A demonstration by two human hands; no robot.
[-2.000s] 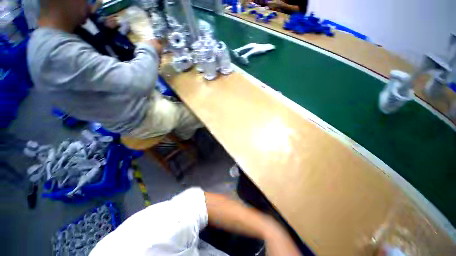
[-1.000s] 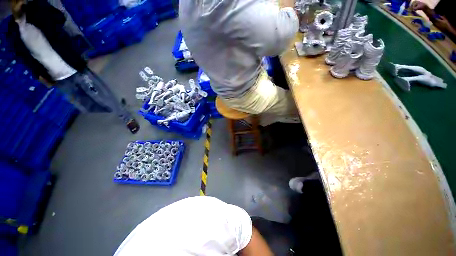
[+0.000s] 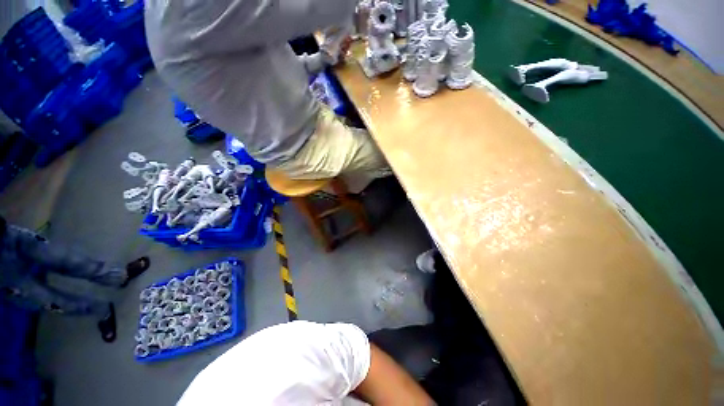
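Note:
Neither of my hands is in the picture. Only a white short sleeve and part of a bare arm show at the bottom edge, and the arm is cut off there. The tan, shiny bench [image 3: 508,230] lies nearest in front of me. Several lower-body parts with ruffled cuffs [image 3: 429,67] stand upright at its far end. A pair of grey-white lower legs [image 3: 559,76] lies on the green conveyor belt [image 3: 635,151].
A person in grey sits on a wooden stool [image 3: 298,185] at the bench's left side. Blue crates on the floor hold legs [image 3: 189,198] and ruffled parts [image 3: 186,311]. Yellow-black tape [image 3: 283,266] marks the floor. Another person's legs show at the left edge. Bright blue parts [image 3: 633,24] lie across the belt.
The view swung left to the floor, then partly back right. My bare forearm, seen reaching over the bench at first, now shows only in part. The walking person's legs are further left.

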